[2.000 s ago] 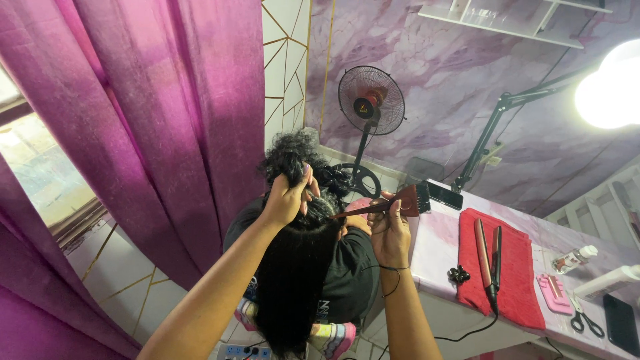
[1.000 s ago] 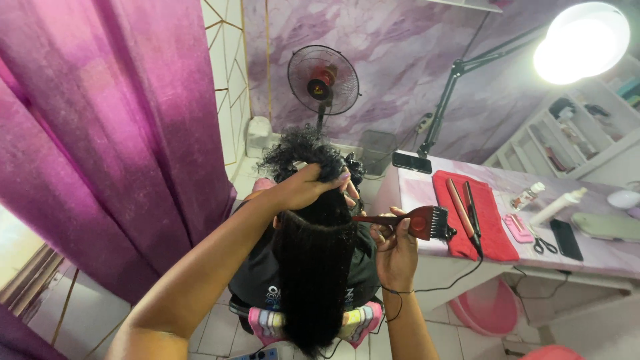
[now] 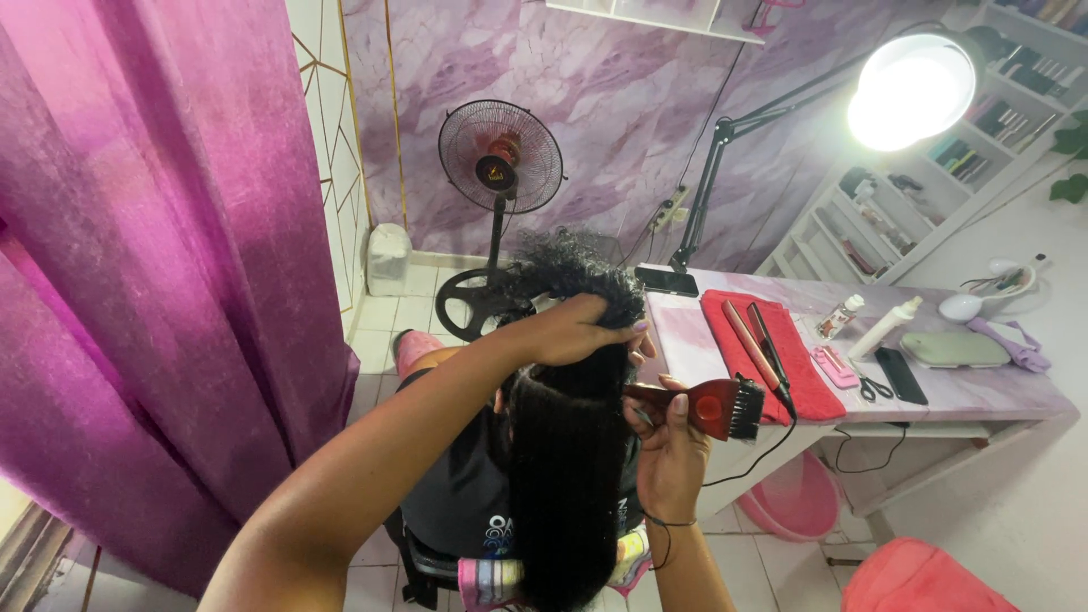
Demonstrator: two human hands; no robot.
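A seated person in a black cape has long straight black hair hanging down the back and curly hair gathered at the top. My left hand grips the curly section near the crown. In my right hand is a dark red tint brush, its black bristles pointing right and its thin handle end against the hair at the side of the head. A parting line crosses the hair just below my left hand.
On the marble-patterned table at right lie a red towel with a flat iron, a phone, scissors and bottles. A standing fan is ahead, a lamp upper right, a purple curtain left.
The view has shifted, with more of the table and shelves showing than two seconds ago. My left hand remains in the curly hair, and my right hand still has the brush beside the head.
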